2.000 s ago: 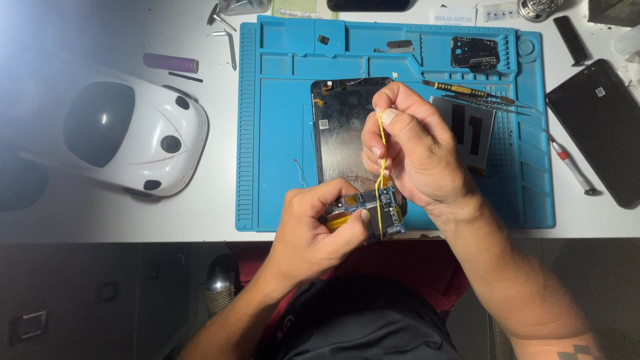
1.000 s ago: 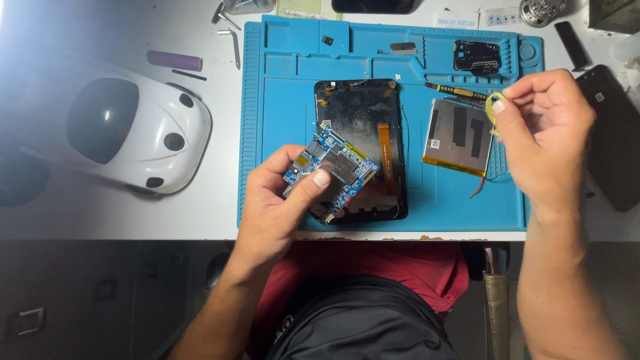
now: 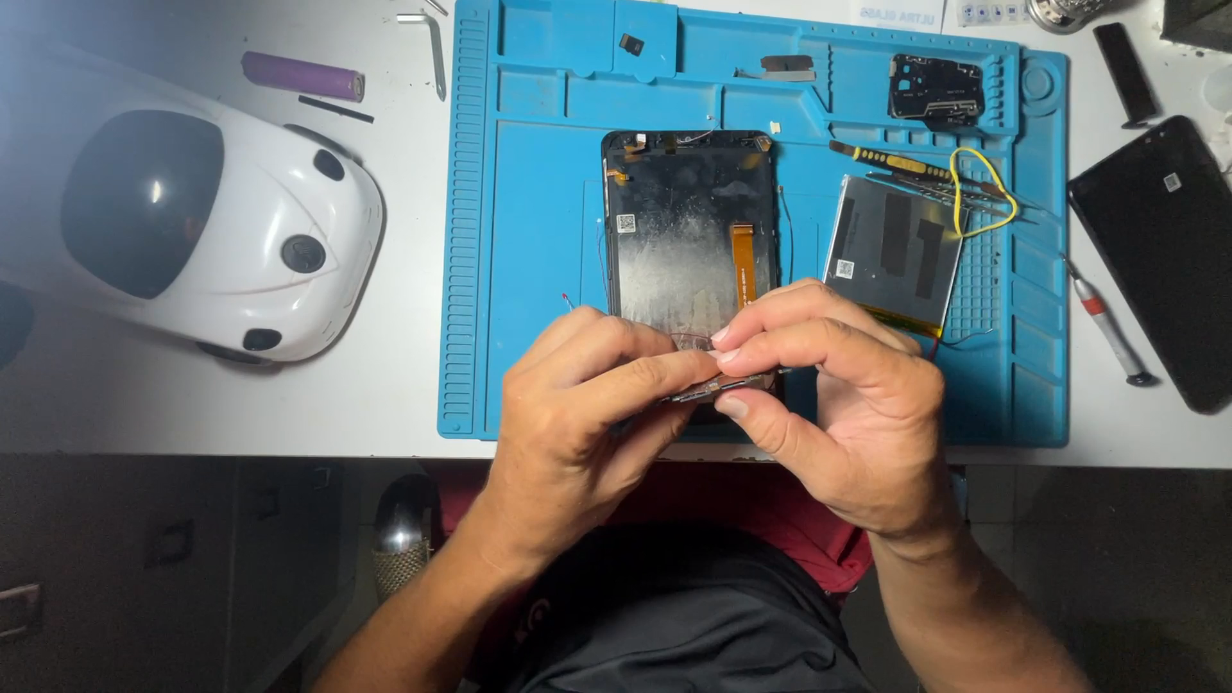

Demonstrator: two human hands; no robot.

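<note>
Between my two hands a circuit board [image 3: 717, 387] is held nearly edge-on. My left hand [image 3: 597, 414] grips its left part, while the fingertips and thumb of my right hand [image 3: 837, 404] pinch its right side. Behind the board lies an opened tablet's screen assembly [image 3: 674, 231], with an orange flex cable [image 3: 744, 265] running down its right side. To the right of it rests a flat silver battery [image 3: 890, 250] with a red wire. A yellow loop [image 3: 1006, 219] lies across the battery's upper right corner and the slim tools there. My fingers hide much of the board.
A blue silicone repair mat [image 3: 539, 279] carries a yellow-and-black screwdriver [image 3: 890, 162] and a black plastic part [image 3: 936, 89]. A white model car [image 3: 241, 212] and a purple cylindrical cell [image 3: 303, 77] are at left. A black phone-like panel [image 3: 1160, 250] and a screwdriver [image 3: 1107, 322] are at right.
My right hand has let go of the yellow loop, which now lies by the battery, and has come back to the board. The board, shown face-up one second ago, is now tilted nearly edge-on.
</note>
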